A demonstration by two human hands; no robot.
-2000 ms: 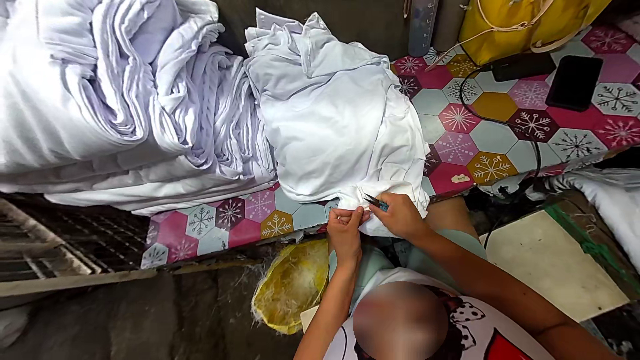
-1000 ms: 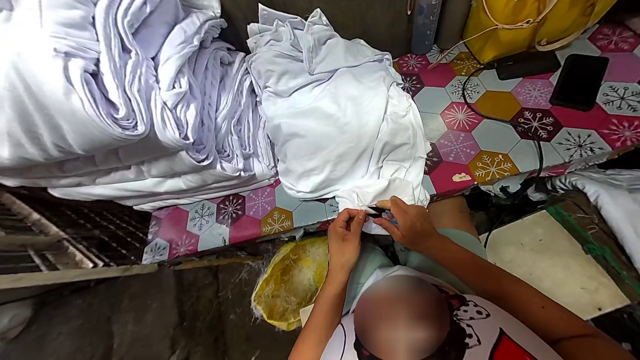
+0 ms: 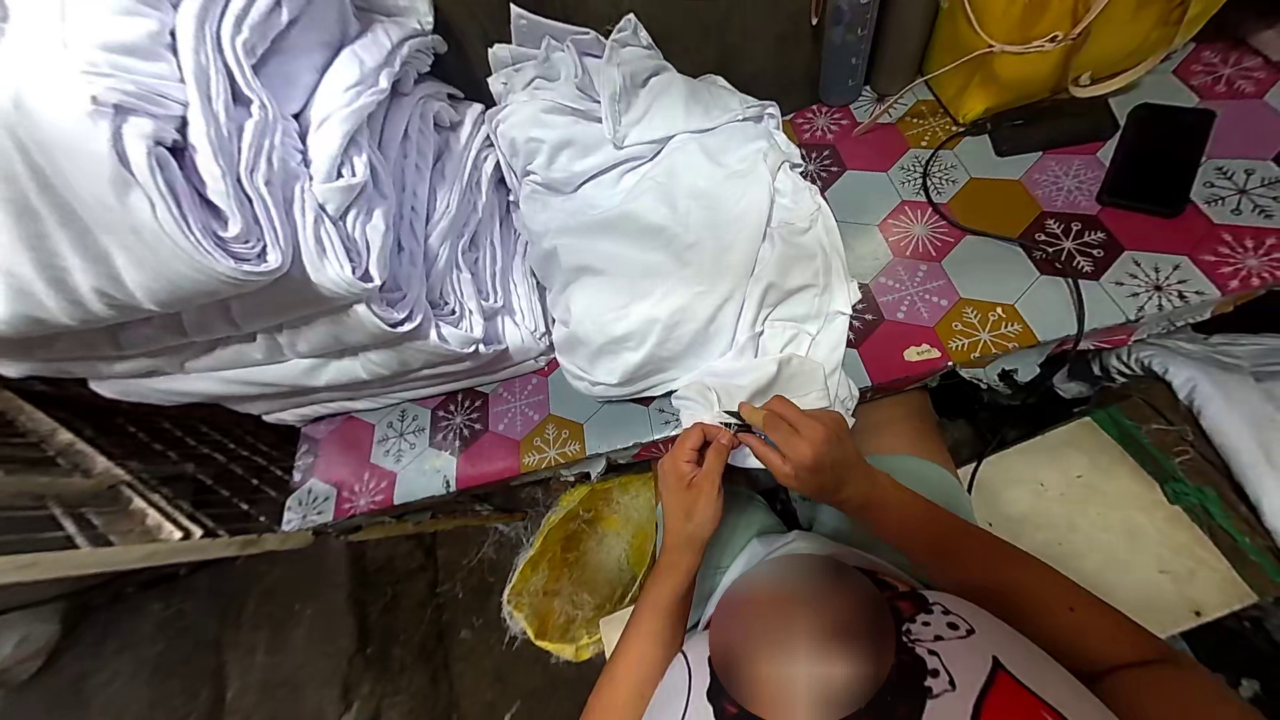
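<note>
A white garment (image 3: 680,240) lies in a loose heap on the patterned table, its near edge at the table's front. My left hand (image 3: 697,465) pinches the hem of this cloth between thumb and fingers. Close on its right, my right hand (image 3: 808,448) holds a small dark cutting tool (image 3: 738,420), probably thread snippers, whose tip is at the cloth's edge. The fingers hide most of the tool, so its exact kind is hard to tell.
A tall pile of folded white cloth (image 3: 240,200) fills the left. A black phone (image 3: 1157,160), a black cable (image 3: 1078,310) and a yellow bag (image 3: 1050,60) are at the right. Below the table's edge is a yellow container (image 3: 580,570) with thread scraps.
The right hand has shifted slightly at the cloth's edge, and the tool is turned differently in its fingers. The left hand stays at the hem.
</note>
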